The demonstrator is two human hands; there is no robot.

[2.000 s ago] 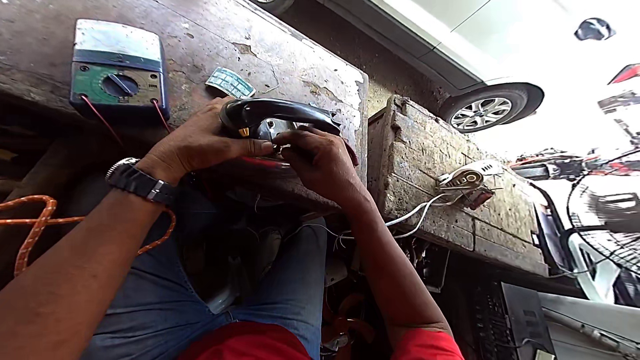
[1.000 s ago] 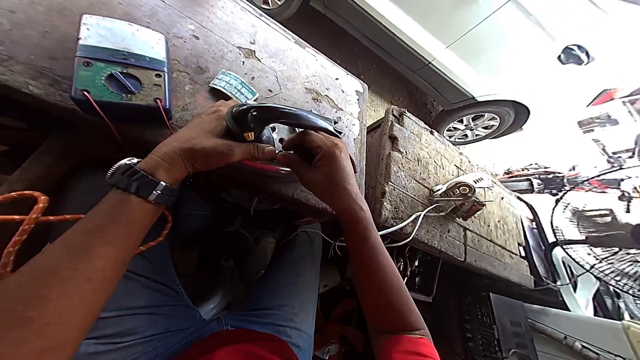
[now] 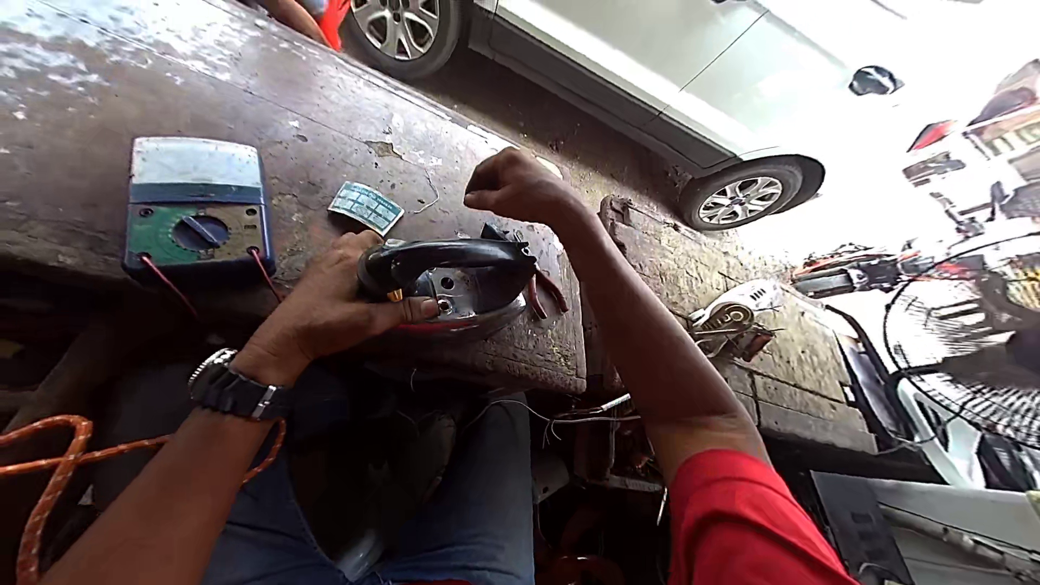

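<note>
An electric clothes iron [image 3: 479, 256] with a black handle lies at the worn wooden table's near edge, its metal inside partly exposed below the handle. My left hand [image 3: 341, 305] grips its rear end, the thumb on the metal part near a small round hole. Raised beyond the iron's front is my right hand [image 3: 516, 187], fingers curled; whether anything small is in them cannot be told. Red-handled pliers [image 3: 548, 294] rest on the table right by the iron's tip. Left of the iron stands a multimeter [image 3: 199, 211] with red leads, and a printed card [image 3: 366, 207] lies between them.
A second wooden bench [image 3: 804, 398] at the right bears a white appliance part [image 3: 735, 313] with wires. A wire-cage fan [image 3: 967, 341] stands at far right. An orange cord [image 3: 69, 463] hangs at lower left. Beyond the table are a parked car [image 3: 650, 49] and part of a person [image 3: 305, 16].
My right hand has left the iron's metal part and moved up and away beyond it. My left hand still holds the iron. The view has shifted.
</note>
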